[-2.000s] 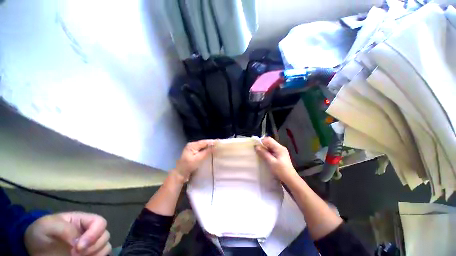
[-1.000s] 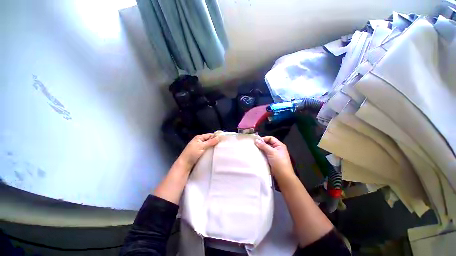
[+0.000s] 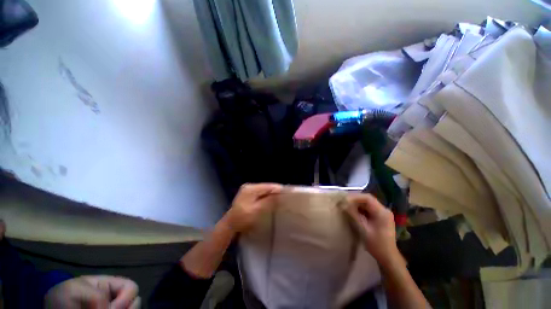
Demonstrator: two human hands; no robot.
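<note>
An off-white sewn cover piece [image 3: 311,247] hangs between my hands at the lower middle, its narrow top edge pulled straight. A dark seam line runs down its left part. My left hand [image 3: 251,208] pinches the top left corner. My right hand [image 3: 371,220] pinches the top right corner and is slightly blurred. The lower end of the piece is cut off by the picture's bottom edge.
A fanned pile of off-white panels [image 3: 477,139] stands at the right, with a clear plastic bag [image 3: 377,81] behind it. A red-pink and blue tool [image 3: 314,128] is beyond the piece. Another person's hand [image 3: 93,293] is at the lower left. Black bags [image 3: 260,139] lie behind.
The piece has moved down and to the right with both hands, away from the red-pink tool. The other person's hand, out of view one second ago, shows again at the lower left.
</note>
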